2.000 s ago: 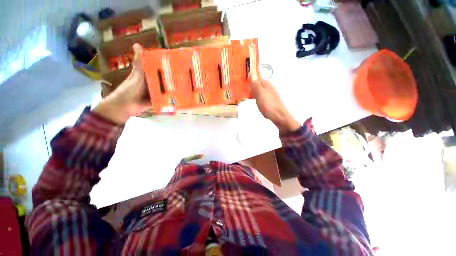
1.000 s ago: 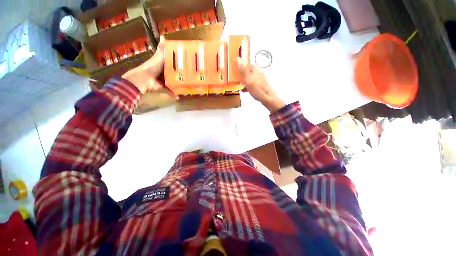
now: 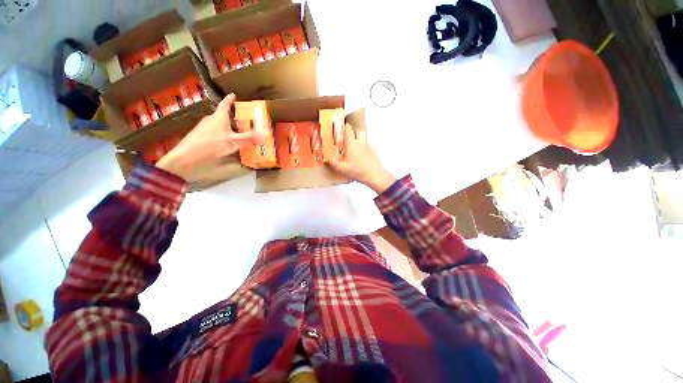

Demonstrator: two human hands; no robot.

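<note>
An open brown carton [image 3: 292, 179] stands on the white table in front of me, with orange retail boxes [image 3: 296, 144] in its middle. My left hand [image 3: 213, 140] grips an orange box [image 3: 255, 135] at the carton's left end. My right hand [image 3: 358, 156] holds another orange box [image 3: 332, 133] at the right end, its fingers partly hidden behind the box. Both held boxes stand higher than the middle ones.
More open cartons [image 3: 258, 78] with orange boxes stand behind and left. A clear ring [image 3: 383, 93], a dark tangled lump [image 3: 462, 31] and an orange basin [image 3: 572, 97] are to the right. A yellow tape roll [image 3: 29, 315] is at far left.
The row of orange boxes held up above the carton has moved down. Middle boxes now sit inside it, and my hands hold one box at each end.
</note>
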